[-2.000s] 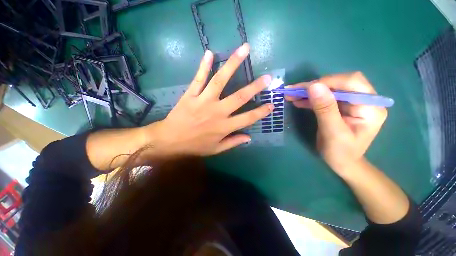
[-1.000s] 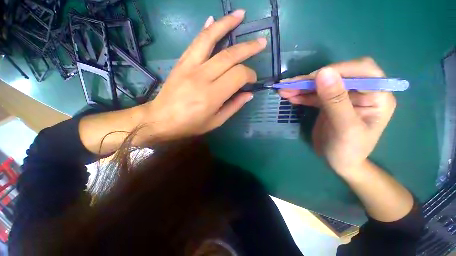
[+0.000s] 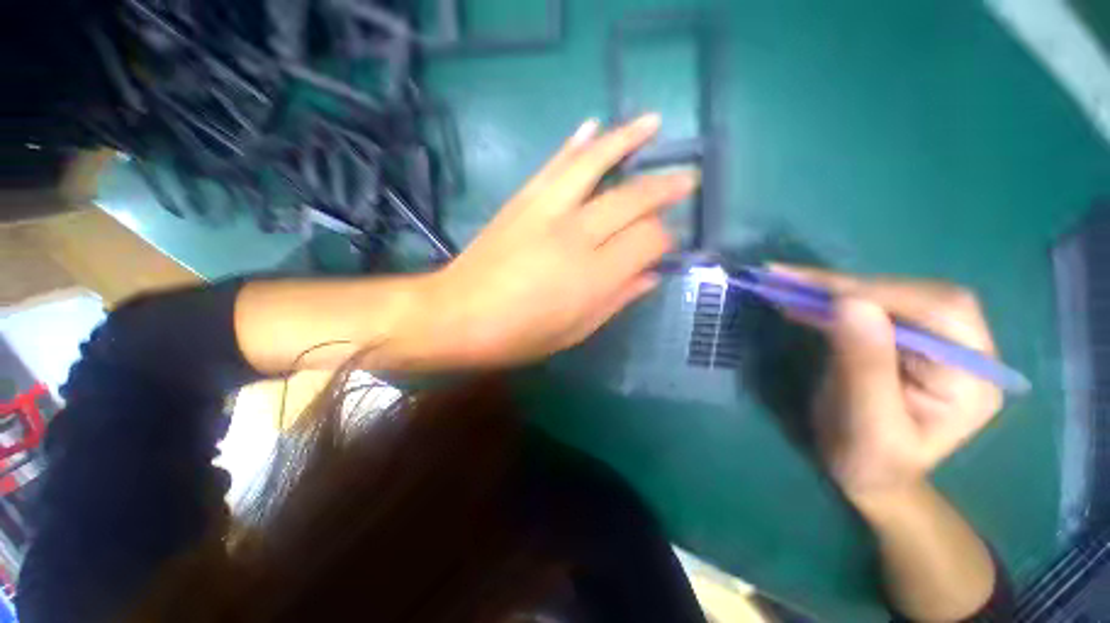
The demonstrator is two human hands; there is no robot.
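The picture is blurred. My left hand (image 3: 548, 268) lies over the lower left part of a thin black frame (image 3: 715, 134), fingers on its crossbar and lower window. The fingers hide part of the frame. My right hand (image 3: 895, 377) holds blue-purple tweezers (image 3: 956, 353) like a pen, their tip close to the frame's lower end and the top of the pad rows. Small black adhesive pads (image 3: 708, 329) sit in a stacked column on a pale liner sheet (image 3: 651, 353). Whether the tweezer tip holds a pad cannot be told.
A tangled heap of black frames (image 3: 353, 134) lies at the upper left, with another frame (image 3: 505, 46) at its right. Neat dark rows (image 3: 1089, 365) stand at the far right. Red items (image 3: 22, 426) show at the left edge, below the green mat (image 3: 876, 110).
Since one second ago, my right hand and tweezers have moved down in view, and the tweezers tilt more. The view has shifted, with the heap and liner displaced. Earlier, my left hand was spread flatter.
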